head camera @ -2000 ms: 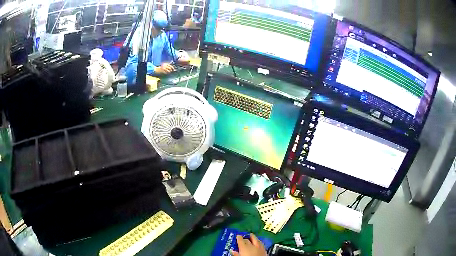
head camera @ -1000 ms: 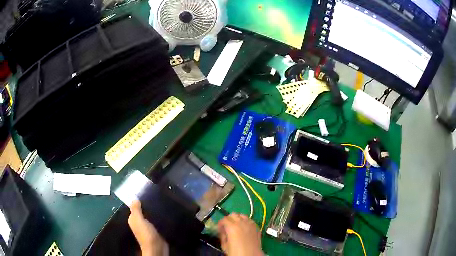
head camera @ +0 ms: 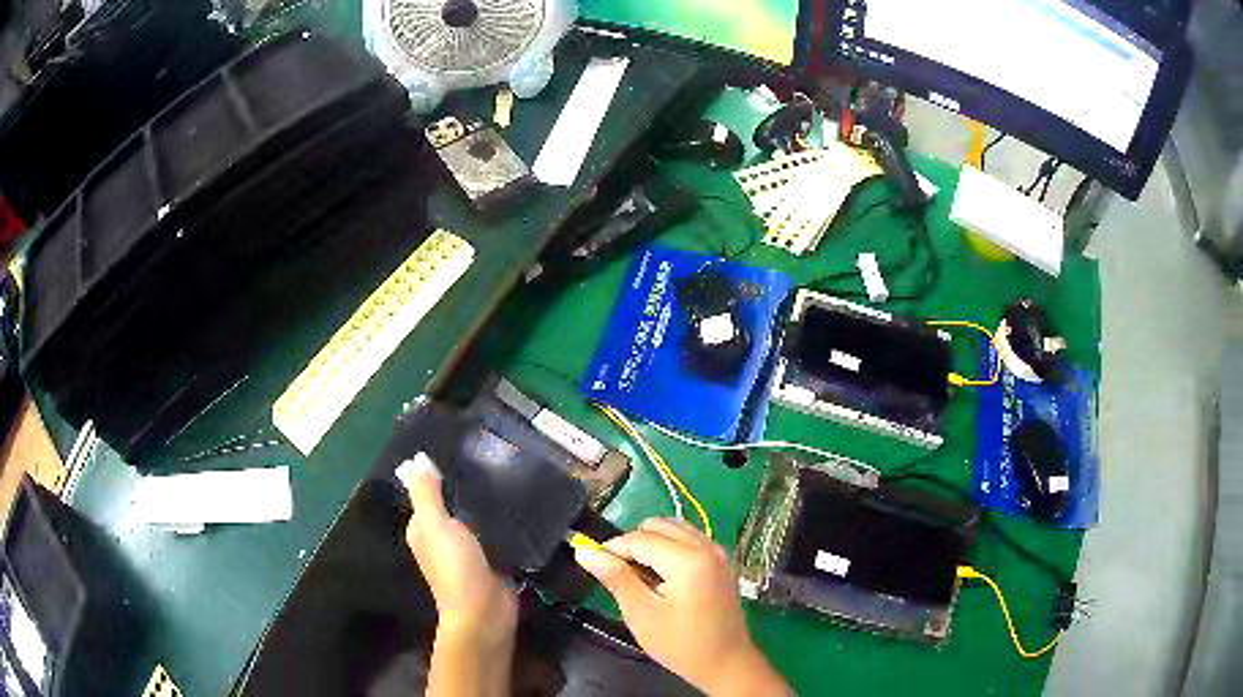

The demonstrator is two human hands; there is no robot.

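Note:
My left hand (head camera: 461, 552) holds a flat dark phone unit (head camera: 515, 493) by its left side, with something white at the fingertips. My right hand (head camera: 675, 586) is at the unit's lower right corner and pinches a small yellow-ended connector (head camera: 586, 542) against or close to its edge. A dark rod-like part shows between the right fingers. Whether the connector is seated in the unit cannot be told. A fixture with a silver edge (head camera: 611, 470) lies partly hidden behind the unit.
Two connected units (head camera: 872, 365) with yellow cables lie at right. Blue mats (head camera: 627, 361) bear dark mice. A perforated yellow strip (head camera: 375, 334), a white strip (head camera: 218, 496), stacked black foam trays (head camera: 205, 259), a fan (head camera: 470, 41) and monitors (head camera: 1009, 68) stand around.
The view has dropped from the monitors to the bench. My left hand held a white reflective piece one second ago and now holds the dark unit. My right hand has met the unit with the yellow-ended connector.

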